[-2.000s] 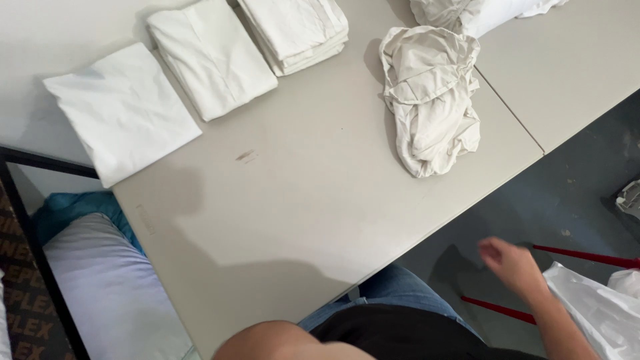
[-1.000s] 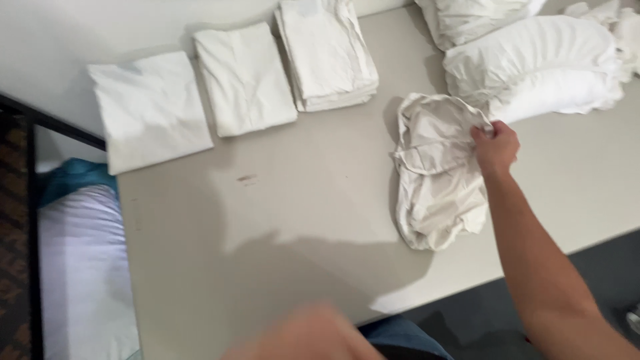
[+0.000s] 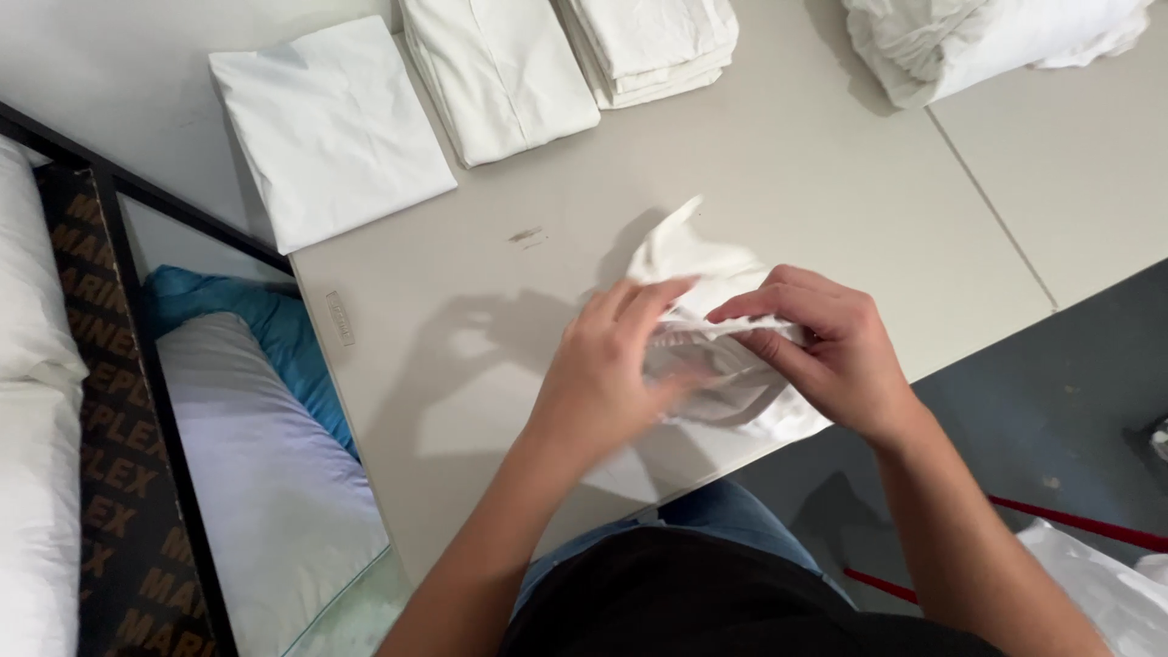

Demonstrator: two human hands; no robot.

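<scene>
A crumpled white cloth with a gathered, elastic-looking edge (image 3: 703, 251) lies near the table's front edge, partly raised. My right hand (image 3: 808, 342) pinches that edge between thumb and fingers. At the cloth's left side is my left hand (image 3: 616, 365), blurred, its thumb and fingers apart; whether it grips any fabric is unclear. Along the back of the table are a flat folded white cloth (image 3: 338, 132), a thicker folded white cloth (image 3: 502, 78) and a stack of folded white cloths (image 3: 657, 41).
Bunched white fabric (image 3: 976, 41) lies at the back right of the grey table (image 3: 803, 182). A black metal frame (image 3: 151, 365) stands at the left, with a pale pillow (image 3: 265, 456) and blue fabric (image 3: 283, 338) beside the table. Red bars (image 3: 1077, 522) and white plastic are at lower right.
The crumpled cloth has moved left and toward me, with my right hand on it. My left hand has come up to its left side from the bottom of the view.
</scene>
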